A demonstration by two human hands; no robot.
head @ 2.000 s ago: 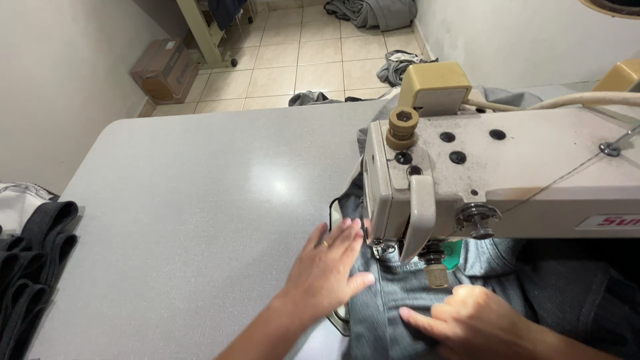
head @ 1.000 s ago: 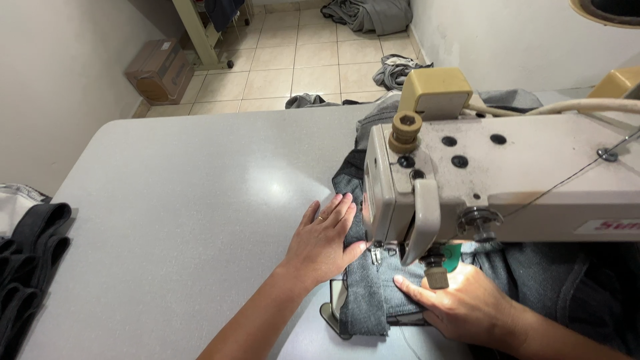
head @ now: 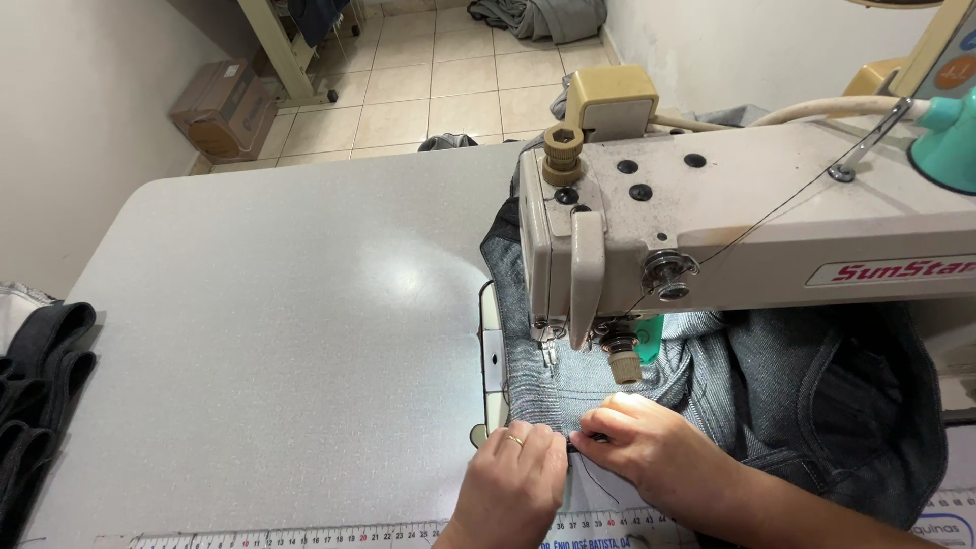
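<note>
A blue-grey denim garment point(head: 778, 381) lies under the head of a SunStar industrial sewing machine point(head: 732, 221) and spreads to the right. Its flat edge strip passes beneath the presser foot point(head: 549, 354). Near the lower end of that strip, my left hand point(head: 512, 480), with a ring on one finger, has its curled fingers on the cloth edge. Close beside it, my right hand point(head: 648, 450) pinches the same edge between thumb and fingers. A loose dark thread point(head: 598, 480) hangs from the edge between the hands. The fingertips are partly hidden.
Folded dark fabric strips point(head: 46, 381) lie at the left side of the grey tabletop point(head: 290, 305). A printed ruler point(head: 305, 534) runs along the front edge. A teal thread cone point(head: 945, 145) stands at the right. Beyond the table are a cardboard box point(head: 225, 110) and grey cloth point(head: 541, 19) on the floor.
Both hands have come back toward the table's front edge and now meet at the end of the cloth. Before, my left hand lay flat beside the machine head and my right hand near the presser foot.
</note>
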